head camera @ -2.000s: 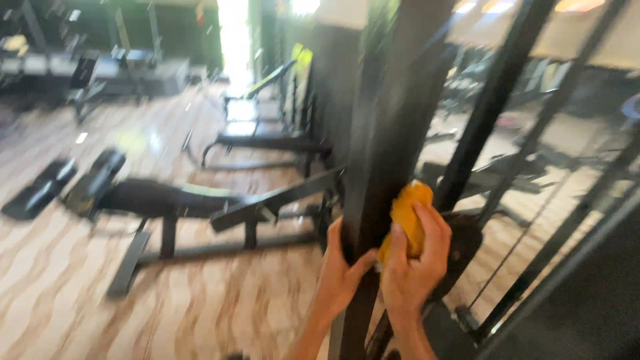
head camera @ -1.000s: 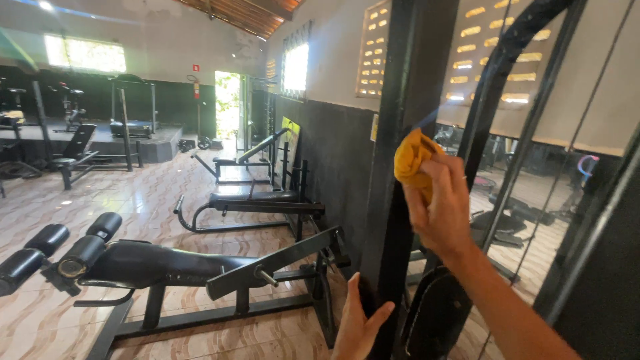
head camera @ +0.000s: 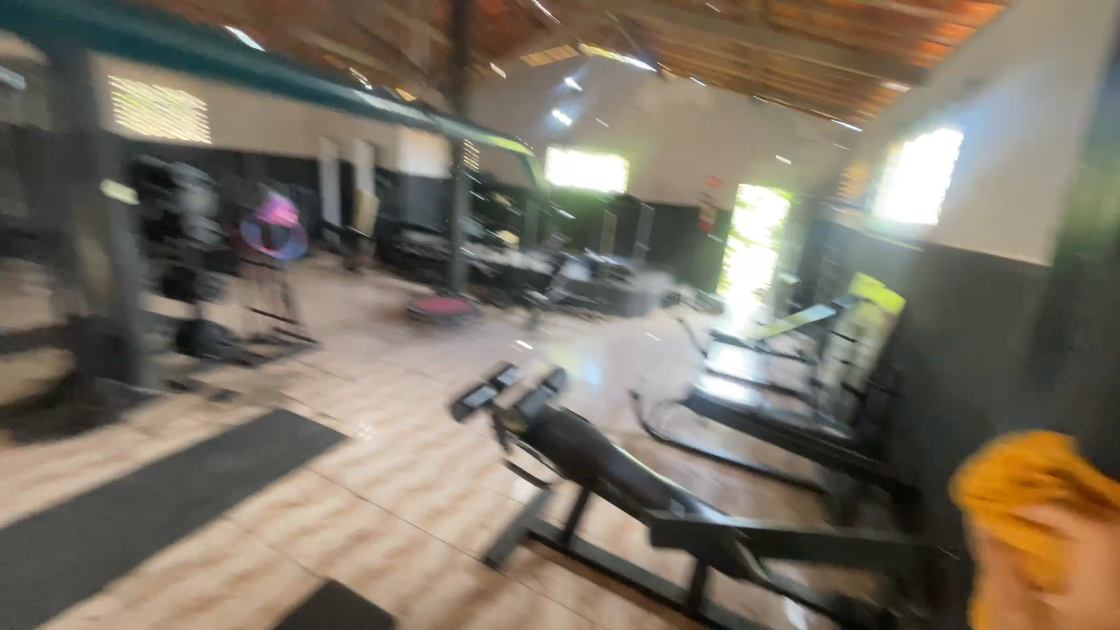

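Note:
An orange-yellow cloth [head camera: 1024,481] is bunched up at the lower right edge, with one bare hand [head camera: 1041,569] closed on it. From its side of the view and the earlier frames, this is my right hand. The hand is blurred and partly cut off by the frame. My left hand is out of the picture. To the left of the cloth stands a black padded gym bench [head camera: 612,455] with foam rollers [head camera: 512,394] at its far end.
Behind the bench are more benches [head camera: 770,420] along a dark-and-pale wall [head camera: 971,324]. Black mats [head camera: 175,516] lie on the tiled floor [head camera: 394,525]. A dark post [head camera: 96,227] stands at left, near a weight rack [head camera: 188,262]. A small round trampoline [head camera: 442,308] sits farther off.
The view has swung left. My left hand, earlier on the black upright, has left the frame. My right hand still holds the cloth, which was against the upright before.

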